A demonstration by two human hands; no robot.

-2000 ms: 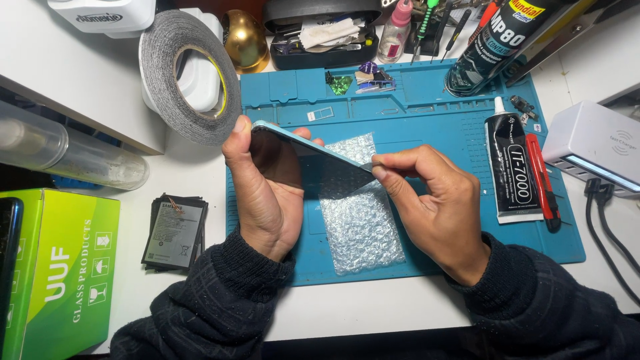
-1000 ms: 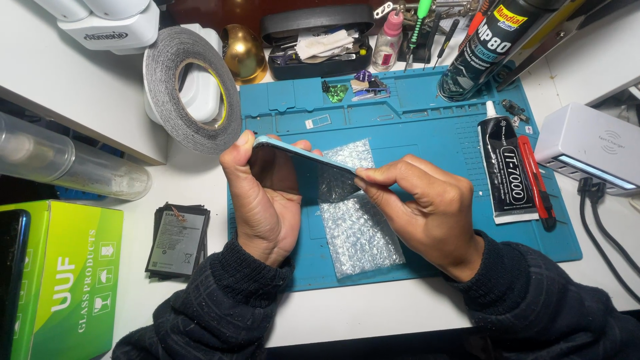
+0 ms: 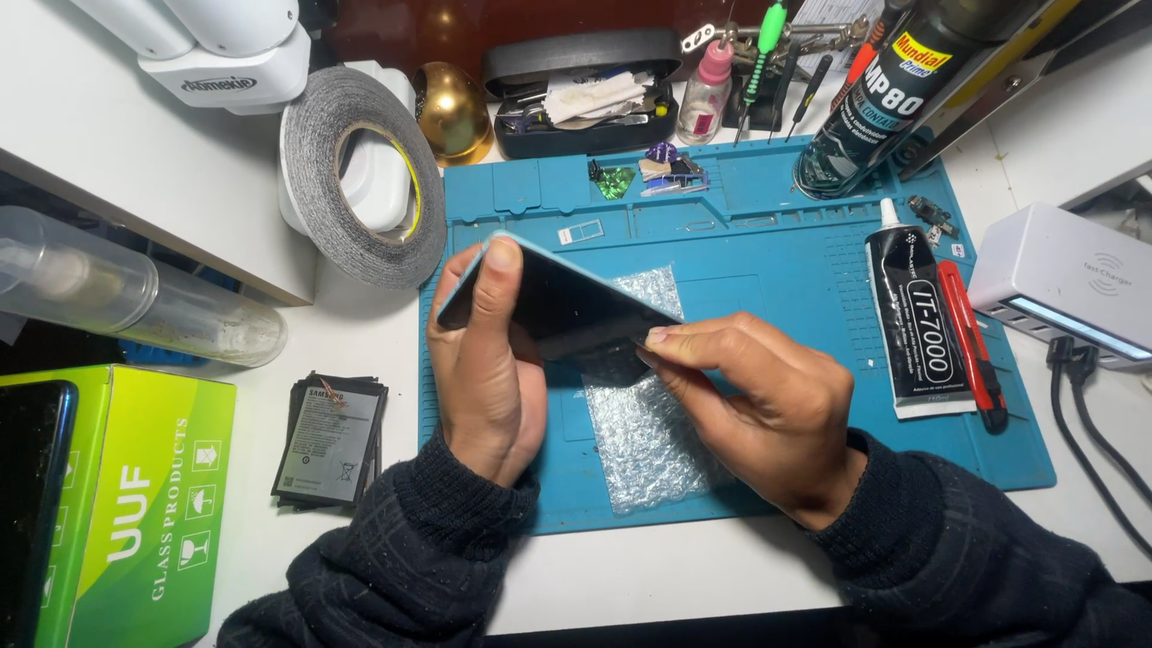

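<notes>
A smartphone with a light blue frame and a dark screen (image 3: 576,310) is tilted above the blue silicone repair mat (image 3: 792,432). My left hand (image 3: 486,369) grips its left end, the thumb on the screen side near the top corner. At the lower right end, the thumb and forefinger of my right hand (image 3: 756,396) are pinched together against the phone's edge; whether a small thin thing is between them cannot be told. Beneath the phone lies a sheet of bubble wrap (image 3: 648,450), partly hidden by the phone and my right hand.
Left of the mat are a roll of grey tape (image 3: 315,180), a stack of phone batteries (image 3: 328,441) and a green box (image 3: 153,504). On the right lie a black glue tube (image 3: 918,324), a red utility knife (image 3: 972,351) and a white charger (image 3: 1071,279). A spray can (image 3: 873,108) stands behind.
My right hand has moved slightly down along the phone's right end since the first frame. The phone stays in my left hand, its screen now turned more toward the view.
</notes>
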